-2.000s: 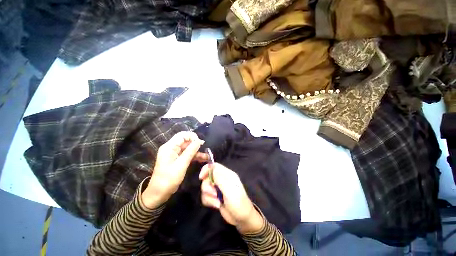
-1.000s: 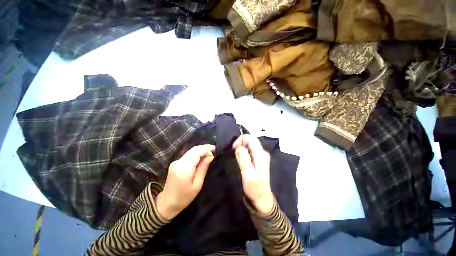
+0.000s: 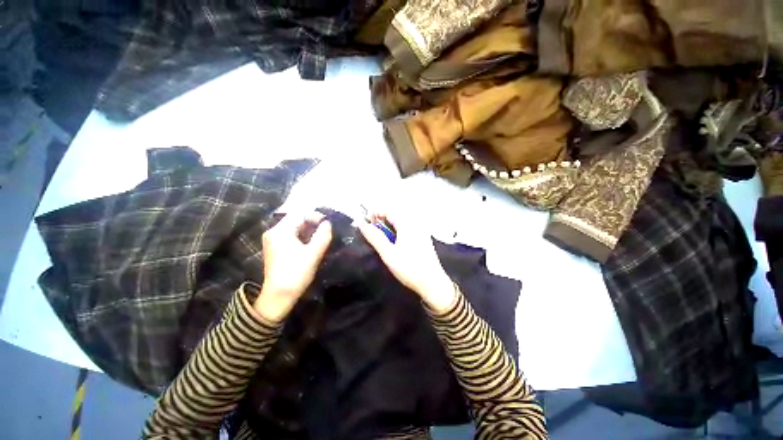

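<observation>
The dark plaid garment lies on the white table in front of me. Its plain black-navy panel spreads to the right and towards my body. My left hand is at the garment's upper edge, thumb and finger pinched near the dark cloth. My right hand holds a small tool with a blue part and a thin metal tip. The tip points up and left, a little above the cloth edge. The tool is mostly hidden by my fingers.
Shiny brown garments with patterned trim and a row of pearly beads are heaped at the upper right. Another plaid garment hangs over the table's right side. More plaid cloth lies along the far edge. Dark specks dot the white table.
Both hands have moved up and slightly left since a second ago. The raised dark fold between them has dropped. The blue part of the tool shows again.
</observation>
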